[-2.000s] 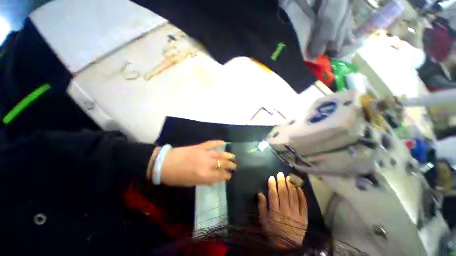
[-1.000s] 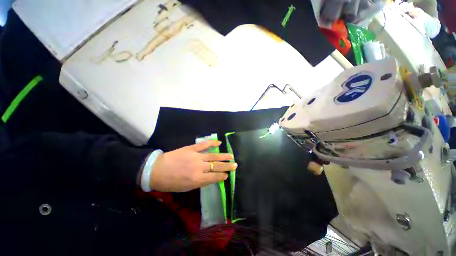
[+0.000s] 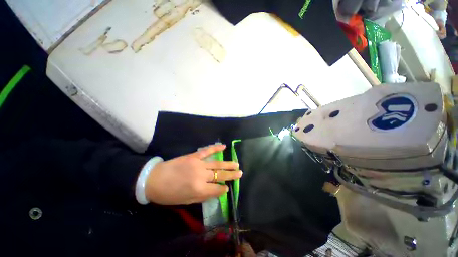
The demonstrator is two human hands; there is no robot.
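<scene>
A black garment panel (image 3: 286, 190) lies on the table under the machine head. Two bright green strips (image 3: 235, 165) run along a slit-like line in it, beside a pale facing piece (image 3: 213, 213). My left hand (image 3: 183, 179) lies flat on the facing and green strips, fingers somewhat apart, with a ring and a pale cuff. Thin dark blades, seemingly scissors (image 3: 234, 211), lie along the line between the strips. My right hand (image 3: 246, 250) shows only as fingertips at the bottom edge, at the scissors' lower end; the rest is cut off.
The cream machine head (image 3: 371, 120) with a lit needle area stands at right. A bent wire frame (image 3: 283, 88) is behind the panel. A second black panel (image 3: 311, 35) lies at the far side, near red and green bags (image 3: 374, 45). Black cloth with a green strip (image 3: 14, 84) hangs left.
My right hand has left the panel by the needle, gone out of sight, and now shows at the bottom edge with the blades. My left hand has uncovered the green strips.
</scene>
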